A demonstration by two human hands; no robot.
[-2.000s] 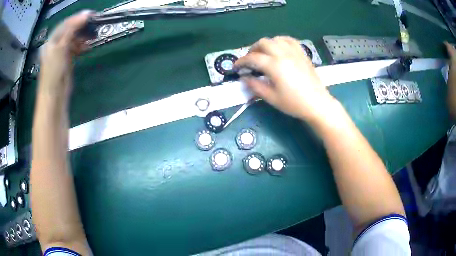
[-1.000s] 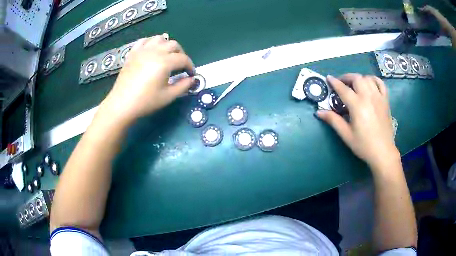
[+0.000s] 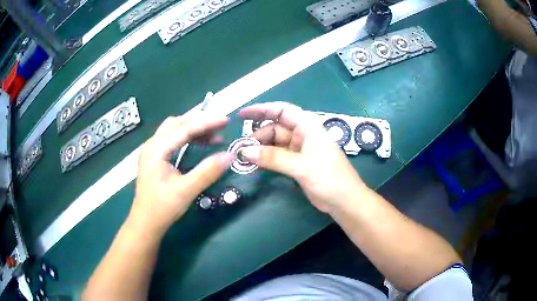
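My right hand [image 3: 303,159] holds a round part with a pale, ringed face [image 3: 243,164] between thumb and fingers. My left hand [image 3: 168,170] is beside it, fingers spread, its thumb tip at the part's left edge. A four-seat plate [image 3: 385,147] lies behind my right hand, with black rings showing in its right seats; its left part is partly hidden by the hand. Two black round parts, one of them with a bright centre [image 3: 230,196], lie on the green bench below my hands. A thin pale tool, perhaps tweezers [image 3: 180,156], shows partly behind my left hand.
Four-seat plates lie at left [image 3: 99,135], at the back [image 3: 197,17] and at right [image 3: 385,50]. A dark cylinder [image 3: 378,19] stands by a perforated plate [image 3: 338,13]. A white strip [image 3: 259,82] crosses the bench. A person's arm [image 3: 509,23] is at upper right.
The view has turned. My right hand has left the loaded plate and moved left to the round part. My left hand is now beside it with fingers spread. Fewer loose discs show.
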